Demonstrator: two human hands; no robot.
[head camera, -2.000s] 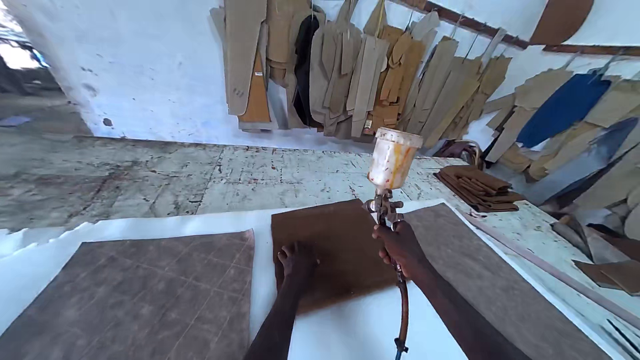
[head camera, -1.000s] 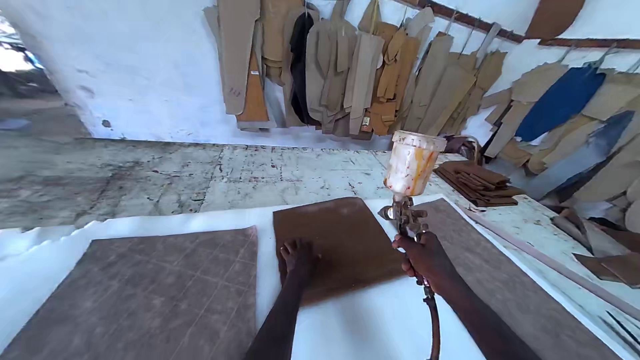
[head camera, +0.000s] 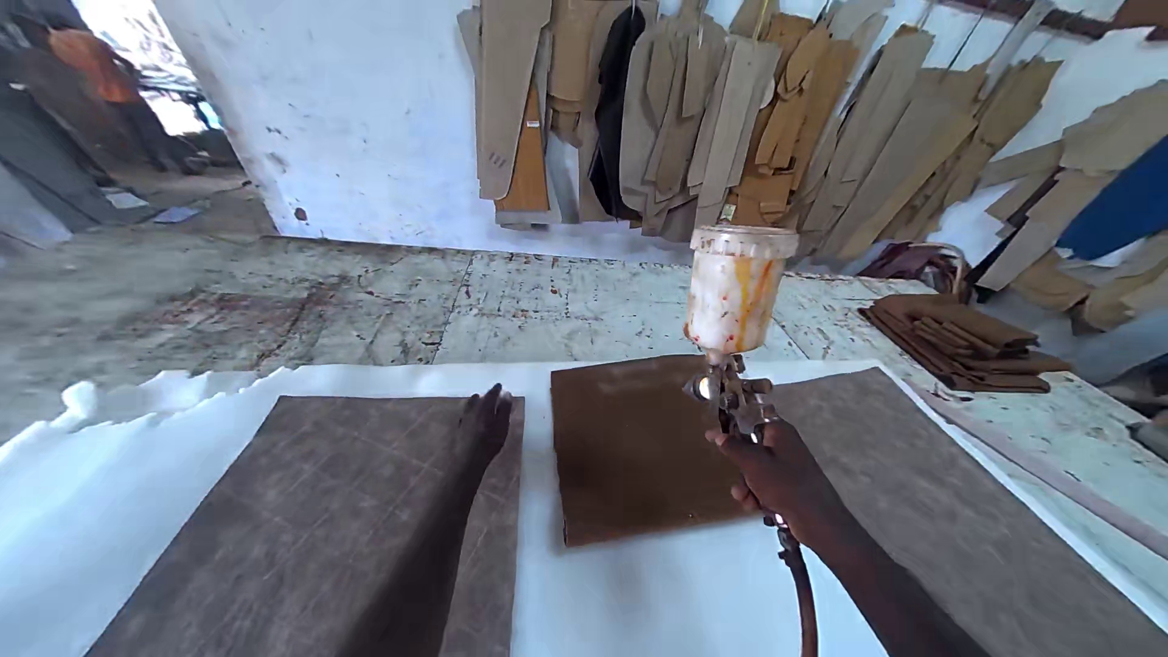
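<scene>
My right hand (head camera: 771, 470) grips a gravity-feed spray gun (head camera: 735, 392), its stained white cup (head camera: 737, 292) upright on top and a hose (head camera: 803, 593) running down from the handle. Behind the gun, a dark brown leather-like panel (head camera: 639, 447) lies on white sheeting (head camera: 620, 602). My left hand (head camera: 485, 422) rests, fingers apart and holding nothing, at the upper right corner of a grey-brown panel (head camera: 338, 511) marked with crossing lines. Another grey-brown panel (head camera: 931, 465) lies on the right, partly behind my right forearm.
Folded brown pieces (head camera: 967, 338) are stacked on the worn, paint-marked table (head camera: 547, 306) at right. A pale strip (head camera: 1049, 474) runs along the right side. Many brown and tan templates (head camera: 675, 109) hang on the wall. A person in orange (head camera: 91, 68) stands at the far upper left.
My left hand has left the dark brown panel and moved left onto the grey-brown one. My right hand still holds the spray gun upright. The view has turned somewhat left.
</scene>
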